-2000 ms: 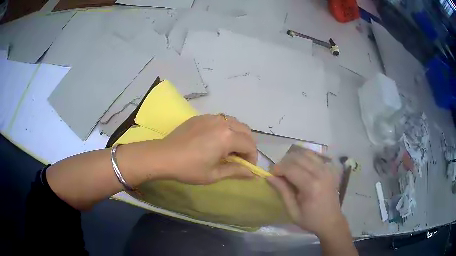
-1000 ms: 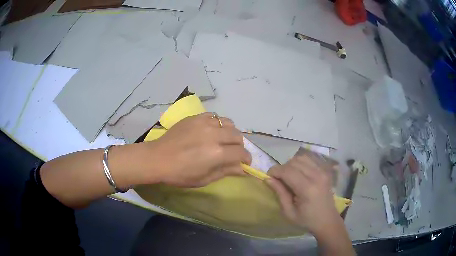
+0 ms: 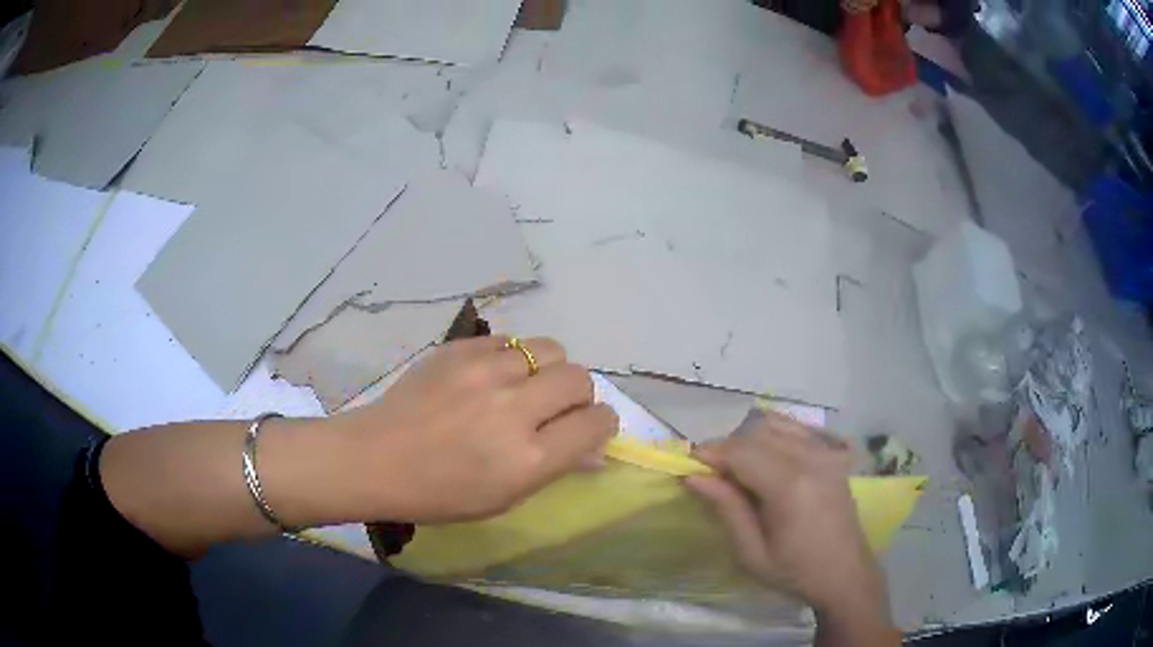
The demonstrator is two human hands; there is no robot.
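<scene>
A yellow panel (image 3: 556, 537) lies at the table's near edge under both hands, with dark brown showing at its left corners. Its narrow folded edge (image 3: 651, 456) is pinched between the hands. My left hand (image 3: 487, 423), with a ring and a bracelet, grips the fold from the left; its fingertips are partly hidden. My right hand (image 3: 790, 499), slightly blurred, pinches the same fold a short way to the right. A yellow corner sticks out to the right of my right wrist. A hammer head (image 3: 893, 453) shows just beyond my right hand; its handle is hidden.
Grey-white boards (image 3: 658, 253) cover the table. Another hammer (image 3: 805, 149) lies farther back. A white container (image 3: 967, 297), crumpled scraps (image 3: 1056, 442) and a white strip (image 3: 972, 541) are at right. Brown pieces (image 3: 240, 28) lie at far left. Another person's hand touches a red object (image 3: 875, 51) at far right.
The panel's upper left part has come down and is now mostly behind my left hand. More of its right corner shows. My hands still pinch the fold. A person's hand has appeared by the red object.
</scene>
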